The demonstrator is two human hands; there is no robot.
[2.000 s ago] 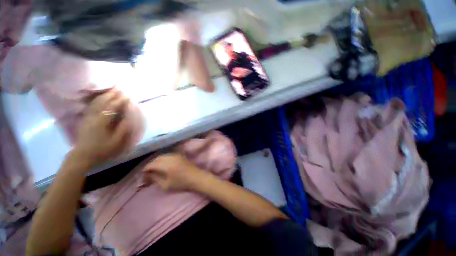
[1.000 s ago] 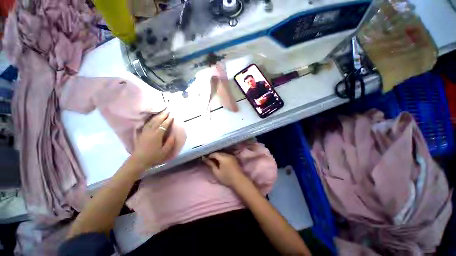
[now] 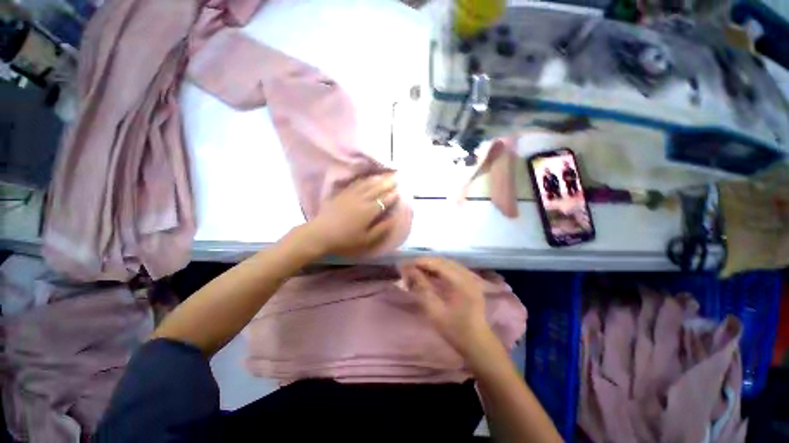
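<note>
My left hand [image 3: 359, 212], with a ring, is on the table's front part, its fingers curled on a long pink panel [image 3: 303, 130] that is bunched under them. The panel runs back left to the hanging pink bundle [image 3: 130, 130]. My right hand [image 3: 445, 298] is just below the table edge, over the folded pink stack [image 3: 346, 333] on my lap. Its thumb and fingers are close together with a small pale bit at the tips; what they hold is unclear. Small pink pieces [image 3: 503, 180] lie right of the needle area [image 3: 458, 151].
The sewing machine [image 3: 597, 86] stands at the back right, a yellow object [image 3: 477, 13] on it. A phone [image 3: 562, 197], a dark-red-handled tool [image 3: 610, 195] and black-handled scissors [image 3: 699, 242] lie right. A blue crate [image 3: 554, 363] holds pink cloth [image 3: 640, 363]. More cloth [image 3: 73, 346] is low left.
The view has turned and shifted left, so the table edge now looks level. My left hand stays on the panel. My right hand has moved closer to the left hand, at the table edge.
</note>
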